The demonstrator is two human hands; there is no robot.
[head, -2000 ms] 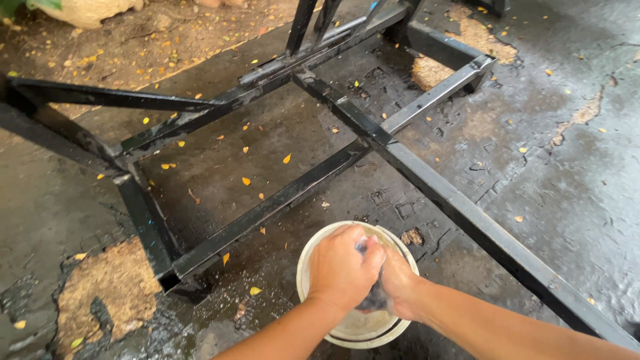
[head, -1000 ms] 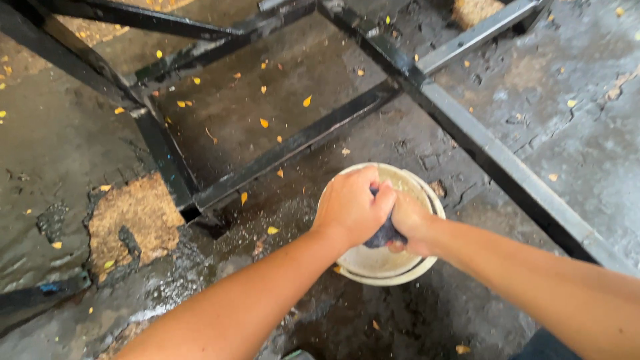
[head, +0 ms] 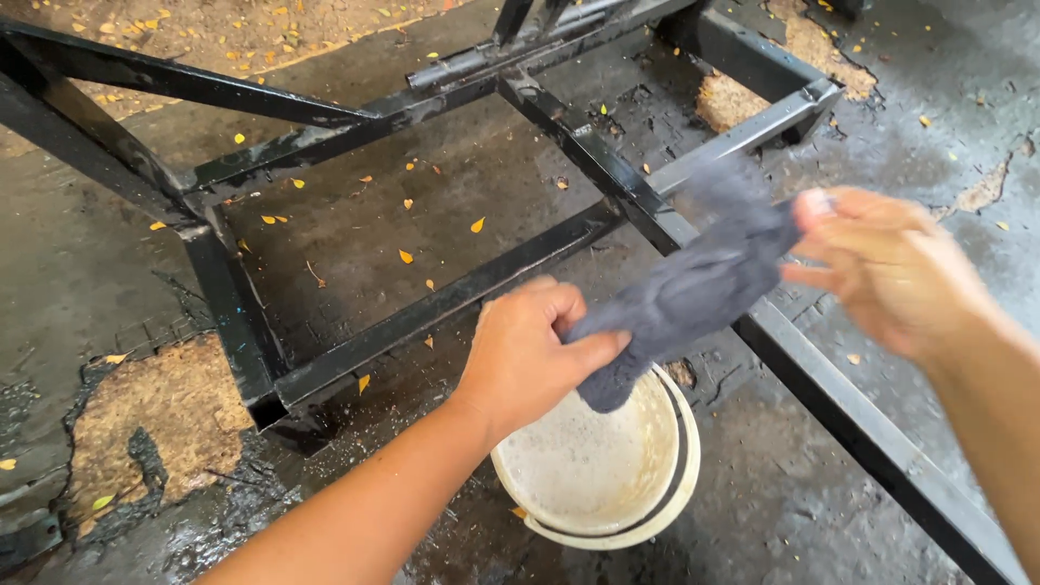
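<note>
A dark grey cloth [head: 699, 284] is stretched between my two hands, blurred by motion. My left hand [head: 528, 349] pinches its lower left end between thumb and fingers, above the rim of a whitish plastic bucket [head: 691, 463]. The cloth's other end is held by the fingertips of my right hand [head: 886, 260], over the metal frame's long bar. Cloudy, slightly foamy liquid [head: 593, 463] lies in the bucket, which stands on the wet floor.
A black metal frame of square tubing [head: 455, 301] spans the view beyond and right of the bucket, with slanted bars [head: 195, 81] rising at the left. The dark floor [head: 357, 504] is wet, with broken tan patches [head: 162, 422] and scattered yellow leaves.
My hands were clasped together around the dark cloth over the bucket. They have moved apart and up, with the cloth spread between them, and more of the bucket's inside shows.
</note>
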